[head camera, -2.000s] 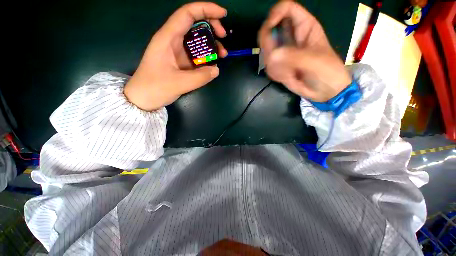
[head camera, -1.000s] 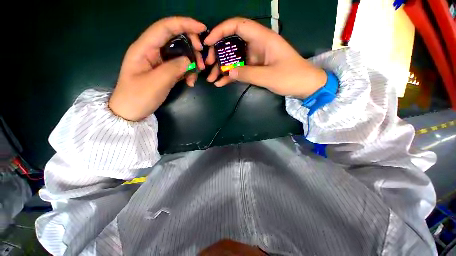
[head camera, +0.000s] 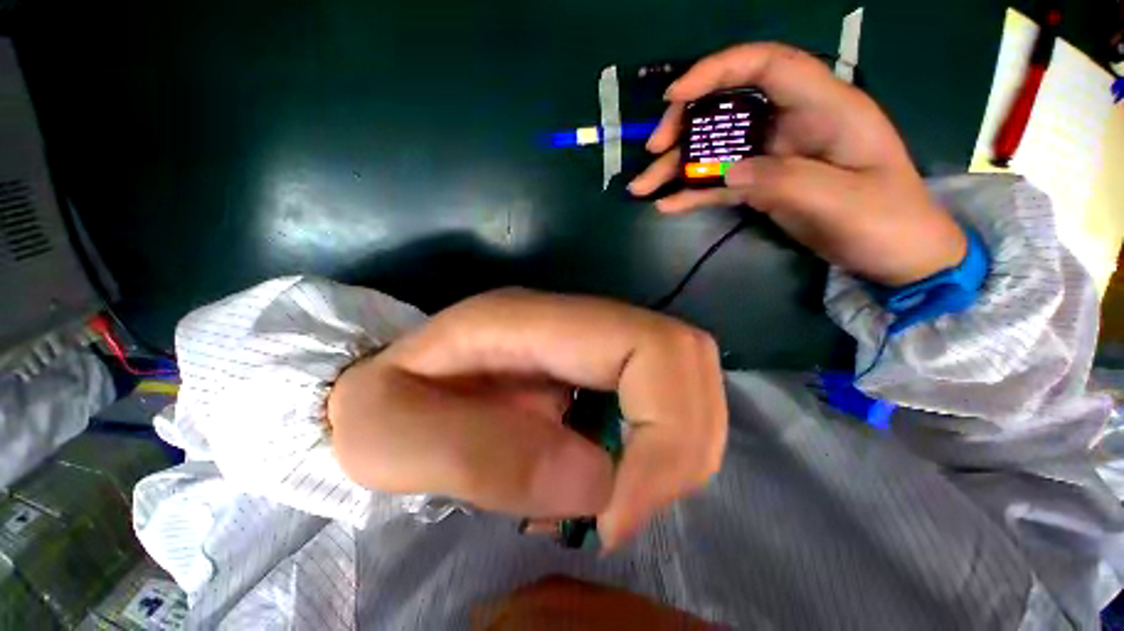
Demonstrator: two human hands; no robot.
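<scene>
My right hand (head camera: 826,160) holds a black smartwatch unit (head camera: 724,133) above the mat. Its lit screen faces up with a text list and orange and green buttons at the bottom. My right thumb lies at the screen's lower right corner. My left hand (head camera: 530,401) is close to the camera, over my lap in front of the near mat edge. Its fingers curl around a dark object (head camera: 595,419), mostly hidden, which I cannot identify clearly. A blue and white piece (head camera: 586,136) lies on the mat left of my right hand.
Silver-white strips stand at left (head camera: 609,123) and right (head camera: 849,43) behind the unit. A thin black cable (head camera: 703,261) runs toward the near edge. A grey vented box (head camera: 37,210) with a red lead is at far left. A red pen (head camera: 1021,113) lies on paper (head camera: 1085,160) at right.
My left hand has left the spot beside my right hand and come down toward my body and the camera. My right hand with the lit unit appears farther right. The strips are uncovered.
</scene>
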